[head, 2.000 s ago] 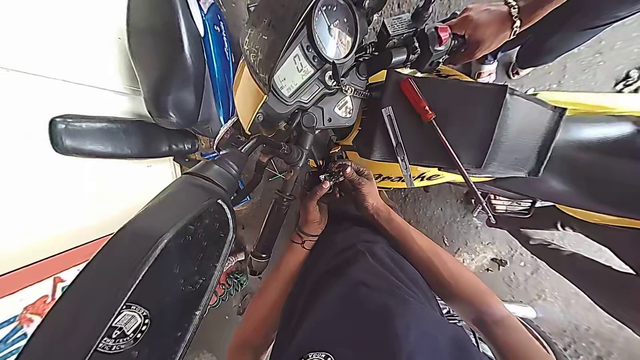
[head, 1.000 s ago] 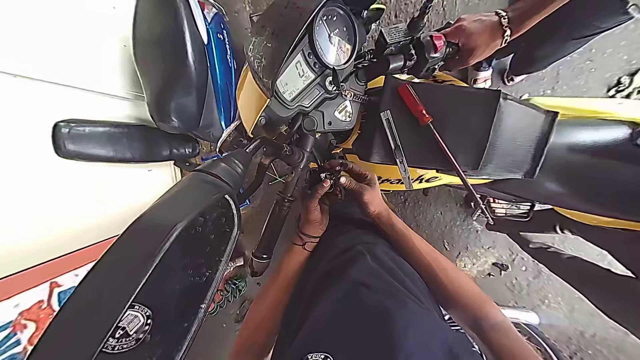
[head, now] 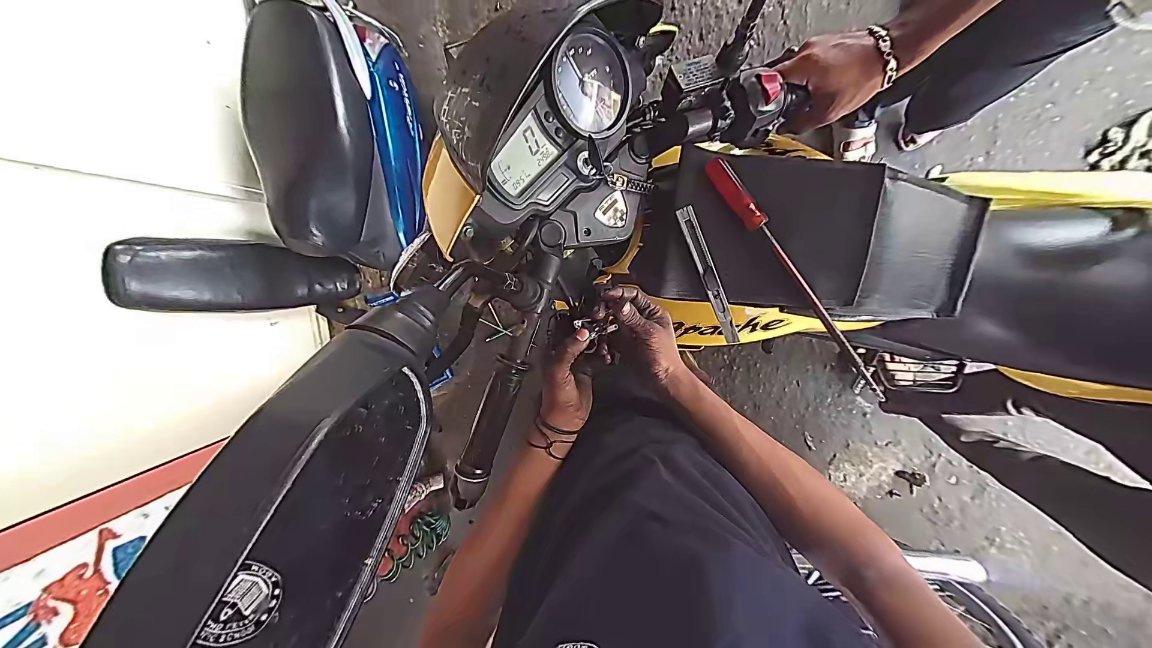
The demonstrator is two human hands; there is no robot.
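Note:
Beside the motorcycle's fork, below the instrument cluster [head: 549, 126], my left hand [head: 567, 378] grips a small dark part with metal bits [head: 589, 326], its thumb on top. My right hand [head: 643, 333] is at the same part from the right, fingertips pinched together on or just above it; the fingers partly hide it. A long screwdriver with a red handle [head: 736, 193] lies slantwise over the black tank cover [head: 792, 243], its shaft reaching past the yellow side panel. Left of it rests a grey metal, cutter-like tool [head: 707, 270].
Another person's hand [head: 837, 81] with a bracelet holds the handlebar grip at the top right. A dark handlebar end [head: 405, 324] and large black panel [head: 297, 486] stand at left. Behind are a second motorcycle's black seat [head: 306, 126] and coiled green cable [head: 418, 544] on the ground.
My right fingers have shifted slightly up and off the small part, while my left hand stays around it. The tools lie where they were.

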